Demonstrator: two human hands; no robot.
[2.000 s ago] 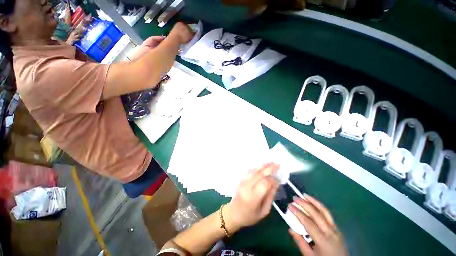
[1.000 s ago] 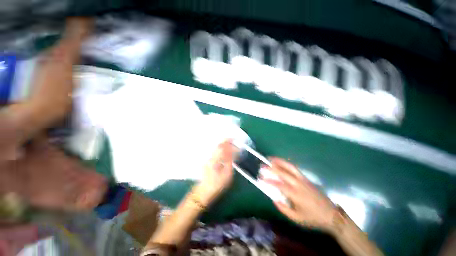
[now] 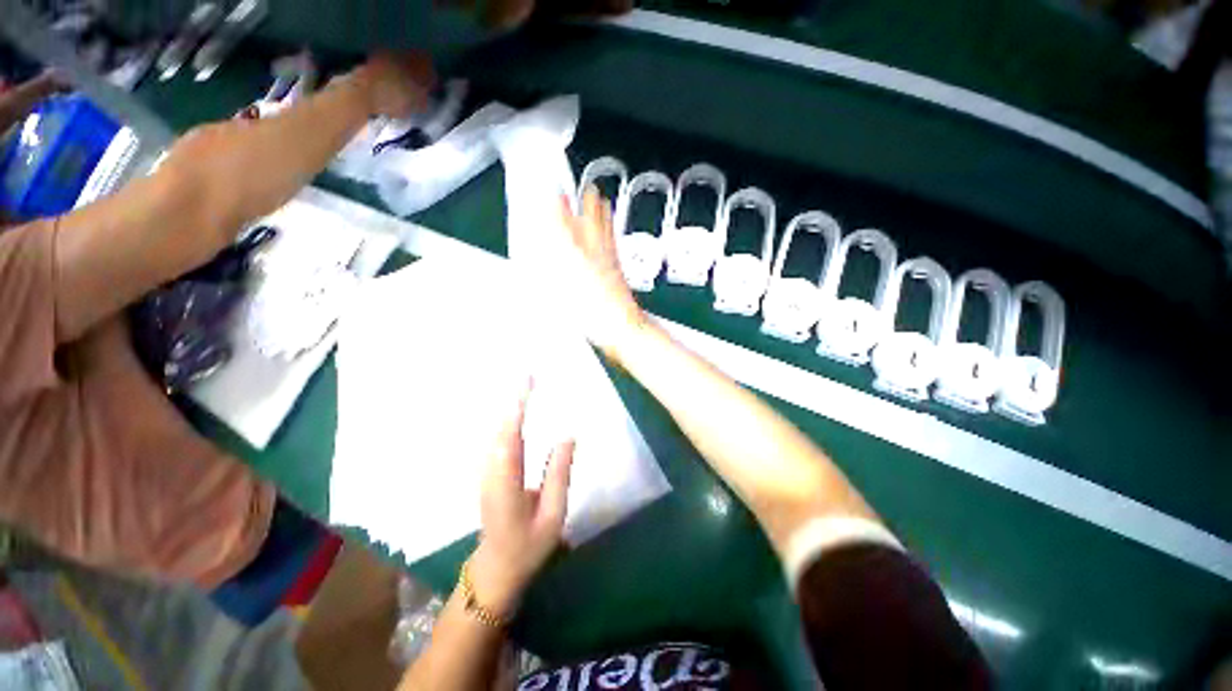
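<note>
A pile of flat white sleeves [image 3: 426,405] lies fanned on the green bench. My left hand [image 3: 524,506] is over its near right part, fingers apart and nothing in them. A white sleeved piece [image 3: 541,169] reaches from the pile across the white strip onto the belt; any unit inside is not visible. My right hand [image 3: 601,270] is stretched along its right side, at the left end of a row of white loop-shaped units [image 3: 851,317]. The glare hides whether its fingers grip the sleeve.
A neighbour's arm [image 3: 216,176] reaches over the belt at left. Thin white bags [image 3: 432,169] with dark cables lie beyond the strip. A pale board [image 3: 277,385] with a dark bundle [image 3: 189,324] is left of the pile. A blue bin [image 3: 61,155] stands far left.
The white unit held between both hands is no longer seen there. My right hand has moved forward and left to the belt. My left hand has opened over the pile. The view has shifted.
</note>
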